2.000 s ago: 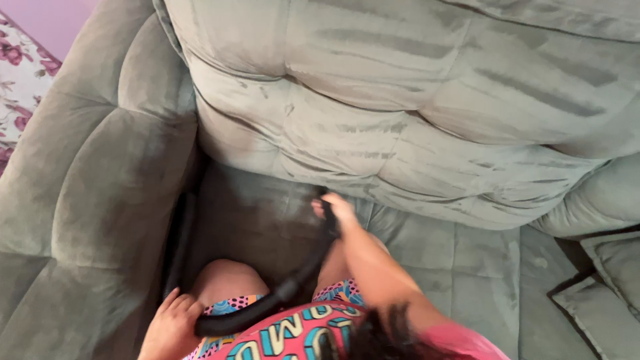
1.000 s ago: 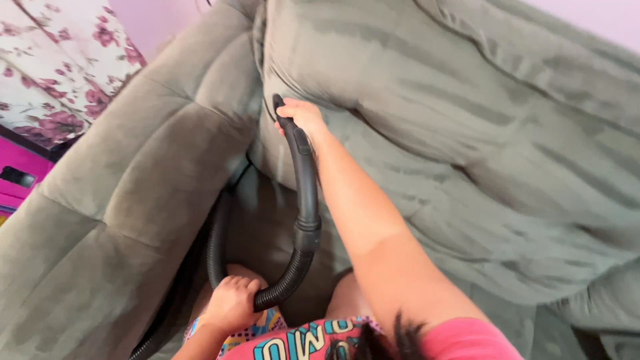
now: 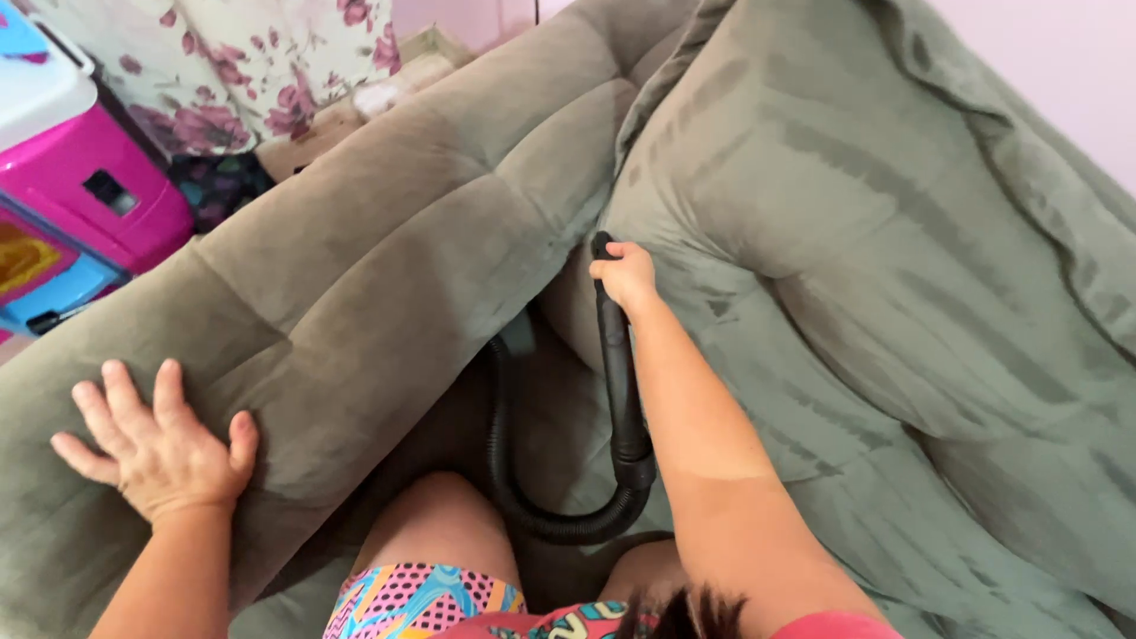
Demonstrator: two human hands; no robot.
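My right hand [image 3: 627, 277] grips the upper end of a black vacuum cleaner handle [image 3: 619, 373]. The tip of the handle is at the corner where the sofa's padded armrest [image 3: 382, 257] meets its back cushion [image 3: 825, 177]. From the handle's lower end, a ribbed black hose [image 3: 568, 525] bends in a U between my knees and runs up beside the armrest, where its far part is hidden. My left hand [image 3: 169, 444] lies flat on top of the armrest with its fingers spread and holds nothing.
A pink and blue plastic toy unit [image 3: 133, 195] with a white top stands beyond the armrest at the left. Behind it hangs a floral curtain [image 3: 240, 53], with a plush toy [image 3: 328, 133] near its lower edge. A pale pink wall [image 3: 1056, 80] rises behind the sofa.
My left hand has let go of the hose and moved onto the armrest. My right hand still holds the handle, now at the corner by the armrest. The view has swung left.
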